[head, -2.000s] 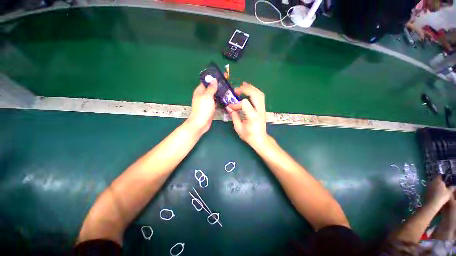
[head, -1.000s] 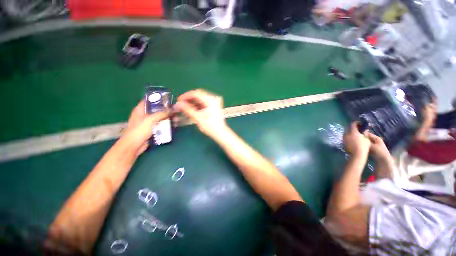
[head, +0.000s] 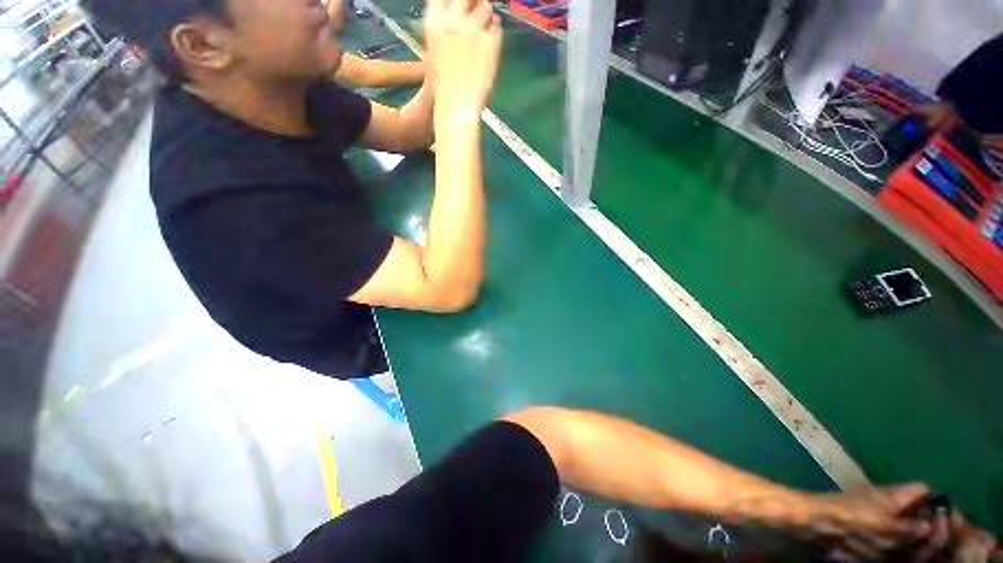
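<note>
My left hand (head: pixel 885 520) is at the lower right, blurred, its fingers closed on a dark piece (head: pixel 937 504), of which only a small part shows; it looks like the phone body. My right hand (head: pixel 973 543) is beside it, cut off by the picture's corner; its grip cannot be told. Thin white rings (head: pixel 571 508) lie on the green bench (head: pixel 517 330) below my left forearm. A keypad phone with its screen side up (head: pixel 904 287) lies on the green surface beyond the pale strip.
A person in a black shirt (head: pixel 253 187) sits at the left, forearms raised over the bench. A pale post (head: pixel 586 110) stands at the scuffed edge strip (head: pixel 704 319). Red-orange bins (head: pixel 951 225) and white cables (head: pixel 841 148) are on the far side. Another person's dark sleeve shows at the upper right.
The view has swung left, so both my hands now appear at the lower right corner. The neighbour in black has come into view; the tray and the neighbour in white have gone out.
</note>
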